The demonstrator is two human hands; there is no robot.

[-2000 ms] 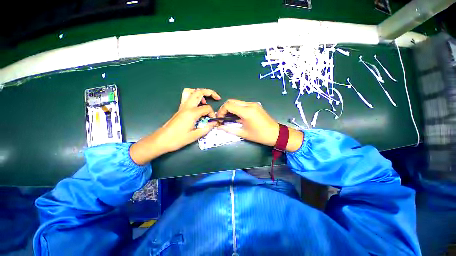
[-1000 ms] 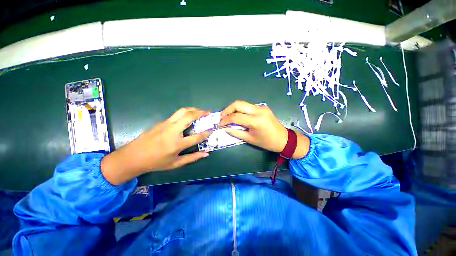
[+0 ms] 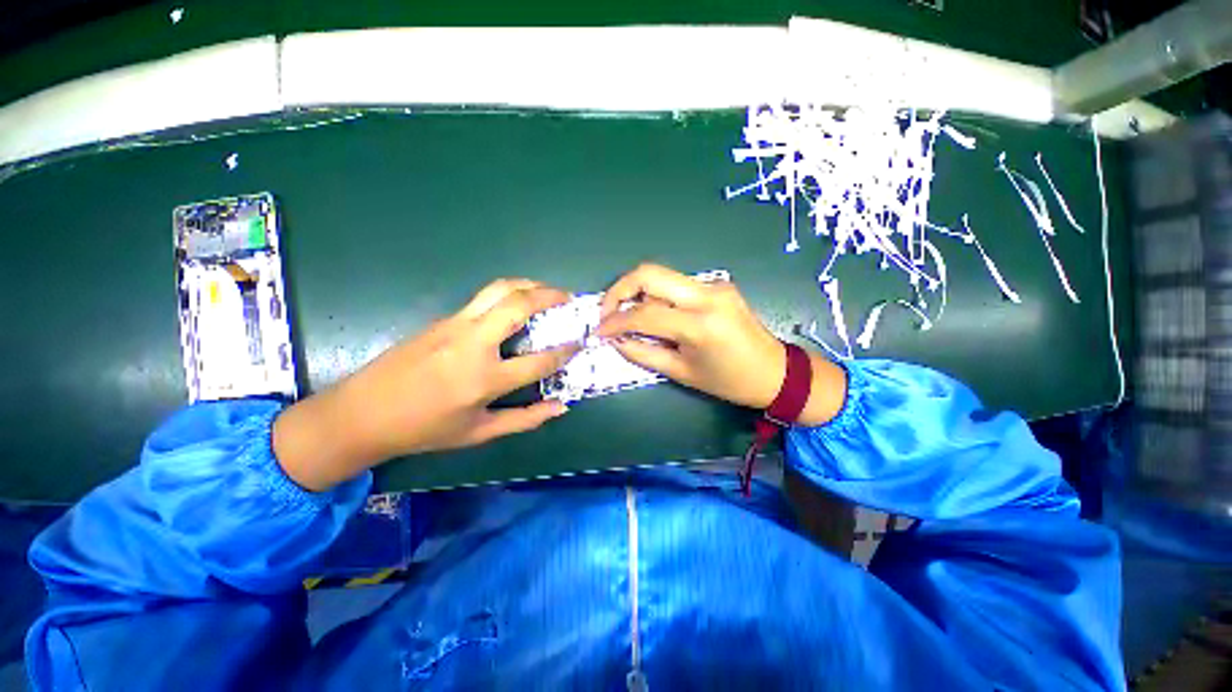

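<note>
An open phone body (image 3: 574,372) with a silver-white rim lies on the green bench in front of me, partly covered by both hands. My left hand (image 3: 466,372) is on its left end, fingers spread along its edges, holding it. My right hand (image 3: 696,338), with a red wrist band, is over its middle, thumb and fingertips pinched close together at the surface. Whether a cable or tool is between those fingertips cannot be told. A second open phone body (image 3: 235,304), with a green patch, lies untouched at the left.
A tangled white cable pile (image 3: 851,176) lies right of centre by the raised white rail (image 3: 541,68). Several loose white cables (image 3: 993,260) lie to its right. Stacked trays (image 3: 1182,298) stand at the right edge. A pale bar (image 3: 1142,61) crosses the upper right.
My left hand has moved from pinching beside the right hand to spreading over the phone's left end. The dark thin thing seen at the fingertips earlier no longer shows. The view has shifted slightly.
</note>
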